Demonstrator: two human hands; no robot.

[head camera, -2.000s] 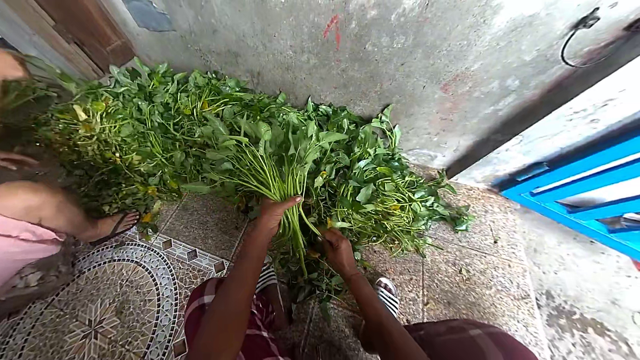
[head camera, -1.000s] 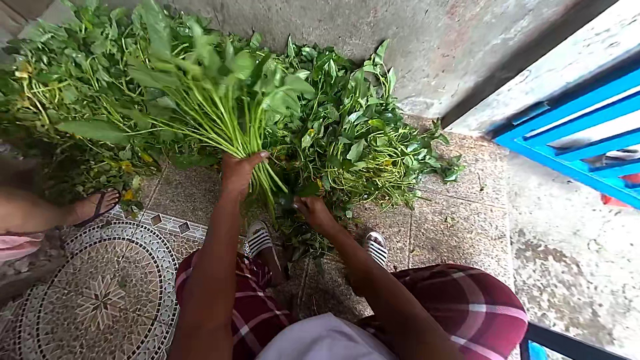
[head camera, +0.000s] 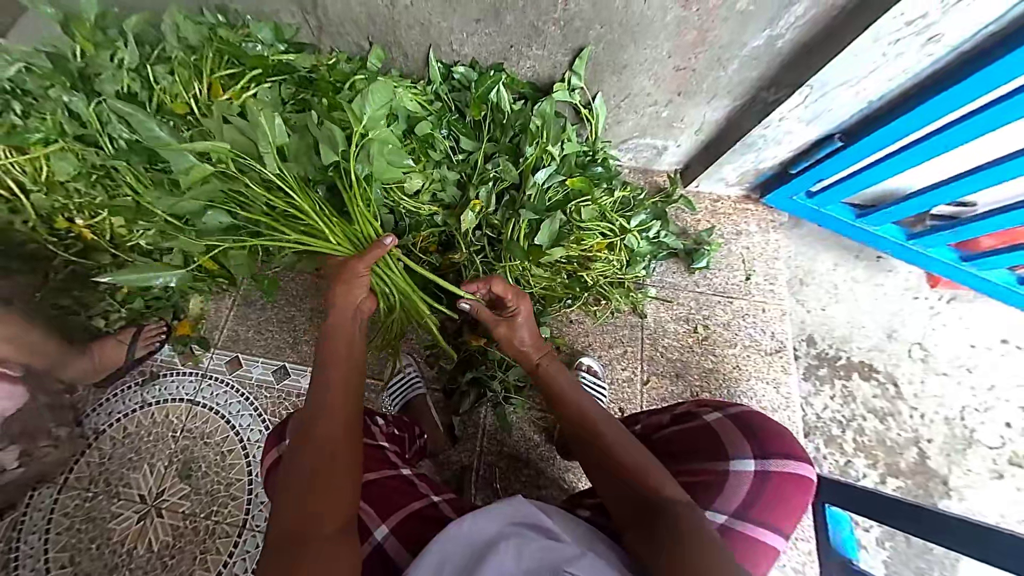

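My left hand is closed around a bunch of long-stemmed leafy greens, its leaves fanned toward the upper left and its cut stems pointing down to the right. Thumb and fingers of my right hand pinch the end of one stem at the bunch's lower right. Behind both hands, a large heap of the same greens lies along the wall, with some yellow leaves in it. A few loose leaves lie on the floor between my feet.
A concrete wall stands behind the heap. At the right is a blue metal gate. Another person's sandalled foot is at the left, beside a round mosaic pattern in the tiled floor. A dark metal frame crosses the lower right.
The bunch in my left hand has tilted over to the left, its leaves lower against the heap. My right hand stays at the stem ends. The view has shifted since the earliest frame.
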